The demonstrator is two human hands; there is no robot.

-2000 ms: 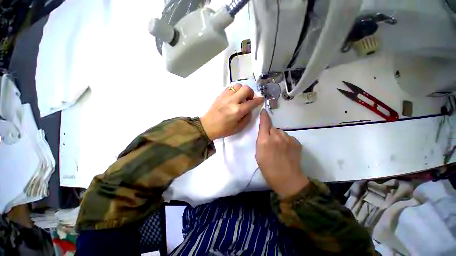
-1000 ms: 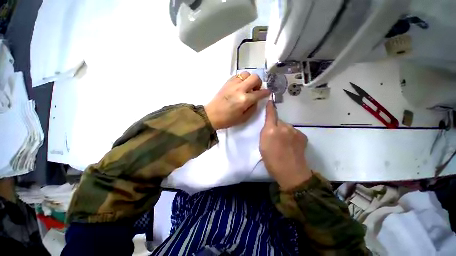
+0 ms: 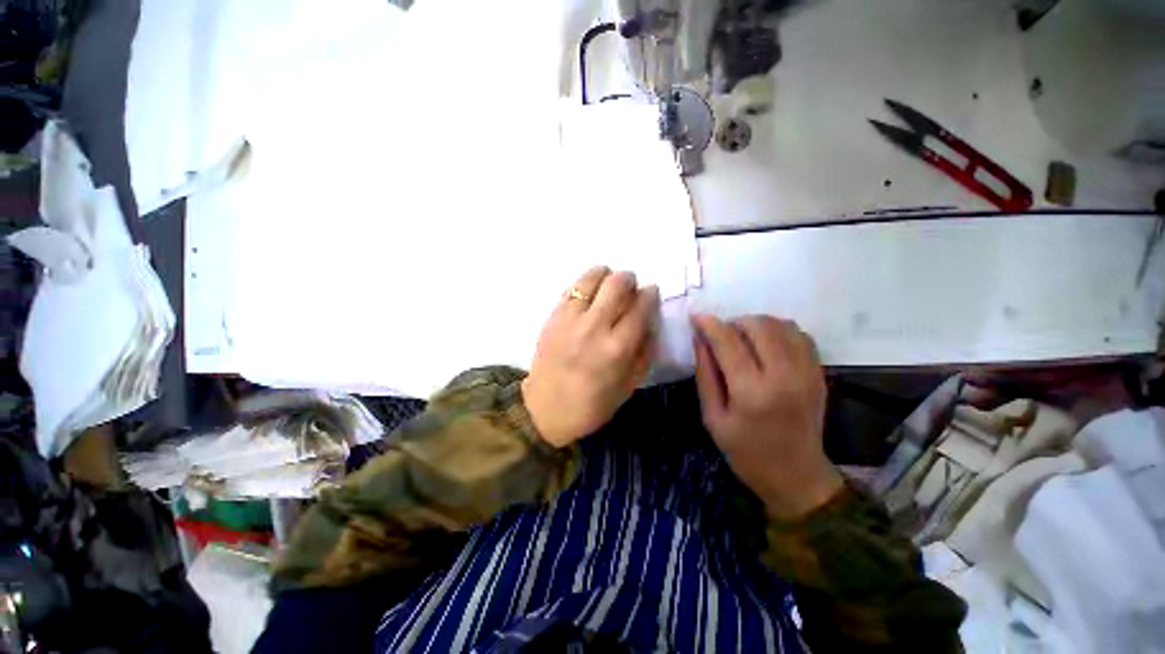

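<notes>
A large white fabric panel [image 3: 422,217] covers the table left of the needle, its right edge running down from the presser foot [image 3: 668,118] to the table's front edge. My left hand [image 3: 594,351] holds the panel near that front edge, fingers curled on the cloth. My right hand [image 3: 763,396] is just right of it, thumb and fingers close together at the fabric's lower right edge; whether they pinch cloth cannot be told. The needle plate [image 3: 692,121] shows beside the fabric.
Red-handled snips [image 3: 952,153] and a small brown block [image 3: 1059,183] lie on the machine bed at right. Stacked white pieces [image 3: 109,319] hang at far left. A white and beige heap [image 3: 1022,486] is at lower right, below the table. More layered pieces [image 3: 256,447] sit at lower left.
Both hands have moved from beside the needle down to the table's front edge. The view has shifted, so the lamp is out of view. More of the panel's right edge now shows.
</notes>
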